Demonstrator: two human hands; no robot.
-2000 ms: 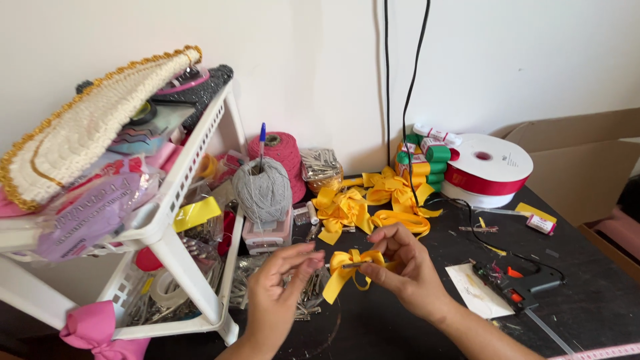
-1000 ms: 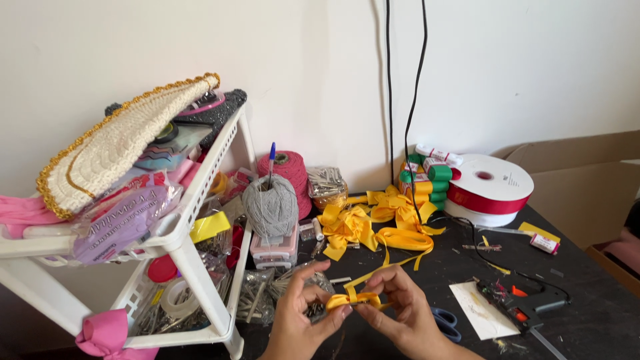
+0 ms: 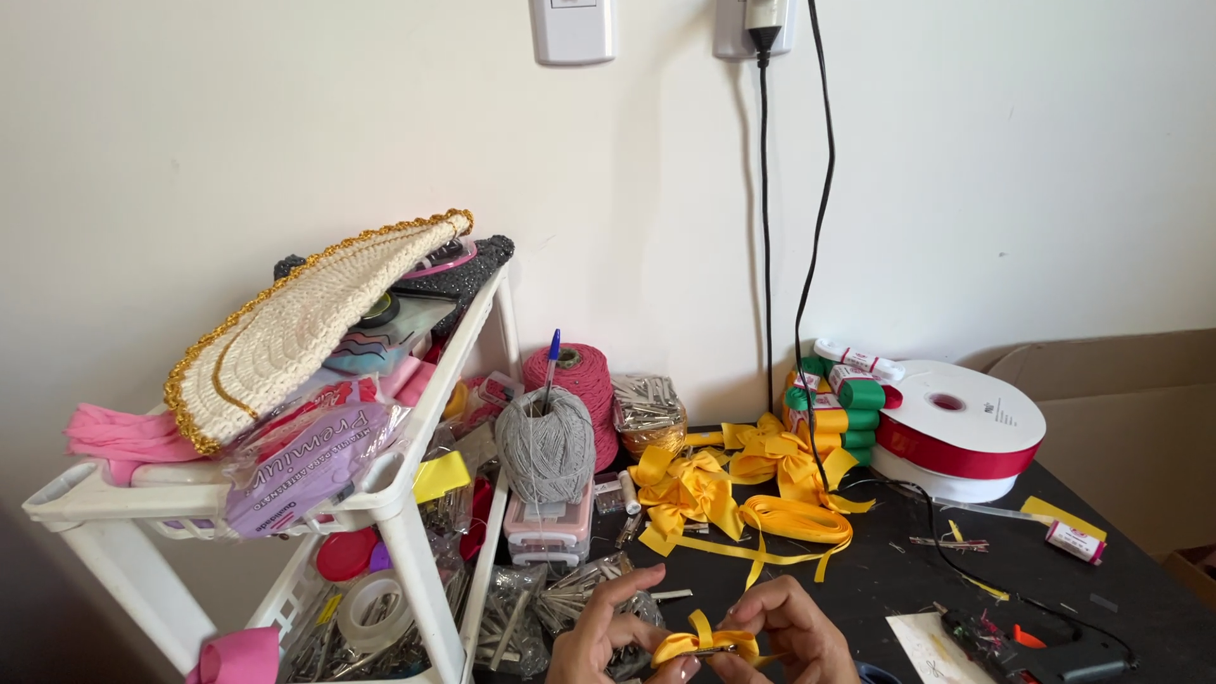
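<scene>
At the bottom middle, my left hand [image 3: 608, 632] and my right hand [image 3: 788, 632] hold a small yellow ribbon bow [image 3: 708, 644] between them, pinched from both sides. A metal hair clip shows along the bow's near side, and a narrow ribbon loop rises from its middle. Beyond the hands lie finished-looking yellow bows [image 3: 698, 489] and a coil of yellow ribbon [image 3: 798, 521]. A black hot glue gun [image 3: 1031, 646] rests to the right on a white card [image 3: 917, 646].
At left stands a white plastic shelf [image 3: 418, 560] piled with supplies. Behind the hands are grey yarn [image 3: 546, 456], pink yarn [image 3: 594, 389] and a basket of metal clips [image 3: 649, 413]. A ribbon spool [image 3: 959, 418] sits back right; a black cord [image 3: 826, 237] hangs along the wall.
The view has tilted up, so the hands sit lower in the picture. Both hands still hold the bow, and their fingers have shifted around it.
</scene>
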